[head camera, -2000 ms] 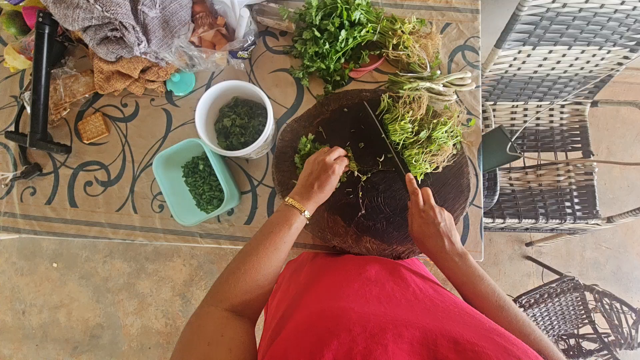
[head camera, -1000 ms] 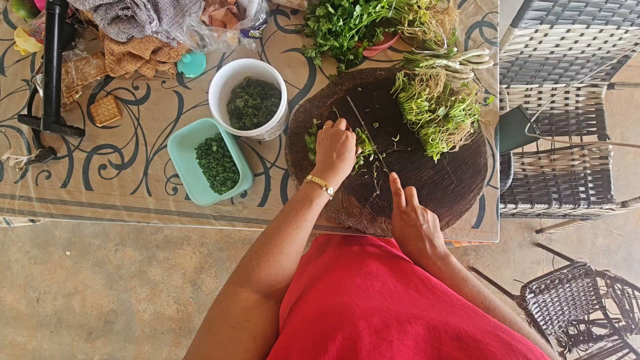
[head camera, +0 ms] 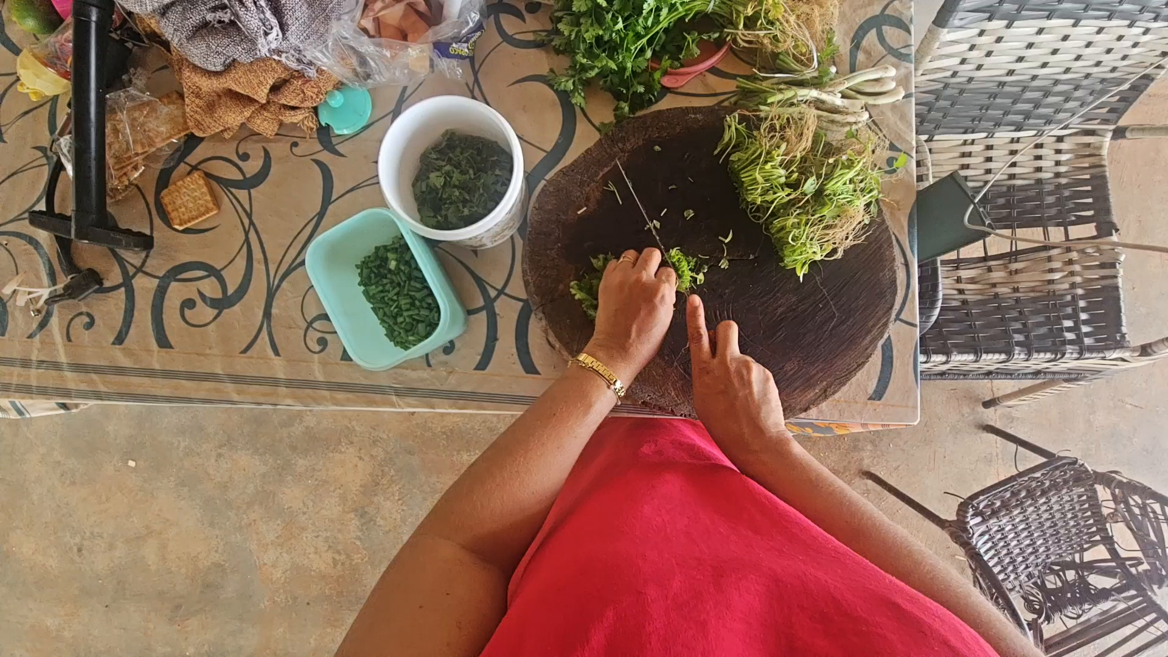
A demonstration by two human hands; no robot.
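My left hand (head camera: 636, 306), with a gold-coloured bracelet at the wrist, presses a small bunch of leafy herbs (head camera: 683, 269) onto a round dark wooden chopping board (head camera: 812, 338). Right beside it, my right hand (head camera: 737, 388) holds a knife (head camera: 641, 203), its forefinger stretched along the top; the handle is hidden under the hand. The thin blade points away from me, close to the left fingertips. Cut bits of green lie around the blade. A heap of herb stems with roots (head camera: 808, 187) rests on the board's right side.
Left of the board stand a white tub (head camera: 392, 169) of chopped leaves and a turquoise container (head camera: 333, 315) of chopped greens. Beyond the board lie leafy parsley-like herbs (head camera: 620, 46). Cloths (head camera: 246, 91), a cracker (head camera: 190, 201) and a black stand (head camera: 89, 128) are farther left. Woven chairs (head camera: 1022, 310) stand at right.
The knife has swung from above the board's right part to beside my left fingers, and my right hand has moved closer to my left. The view has shifted somewhat.
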